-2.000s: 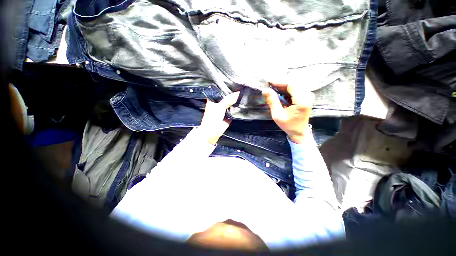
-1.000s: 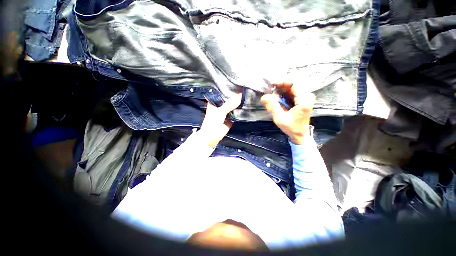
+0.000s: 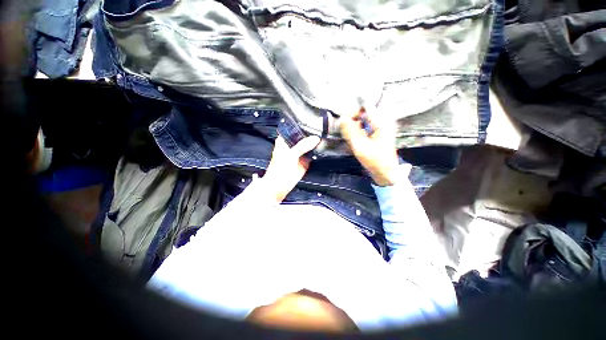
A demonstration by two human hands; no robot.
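Note:
A denim jacket (image 3: 425, 56) lies inside out in front of me, pale grey-green inside with dark blue edges. Its dark button placket (image 3: 219, 114) with small shiny dots runs along the near side. My left hand (image 3: 290, 158) grips the placket near the jacket's near edge, thumb on top. My right hand (image 3: 369, 143) is just right of it, over the pale inside, fingers closed around small dark bluish thread snips (image 3: 365, 122), mostly hidden in the fingers. The snips' tip is blurred against the bright cloth.
Black or charcoal jackets (image 3: 555, 86) are piled at the right. Blue denim (image 3: 58, 33) lies at the top left. Grey-green garments (image 3: 136, 206) hang below left, and pale and dark garments (image 3: 545, 255) lie at the lower right. Part of a person (image 3: 40, 149) shows at the left edge.
My right hand has moved slightly left, closer to my left hand. The placket piece at my left hand is turned up more, and the jacket's near right edge has shifted slightly away from me.

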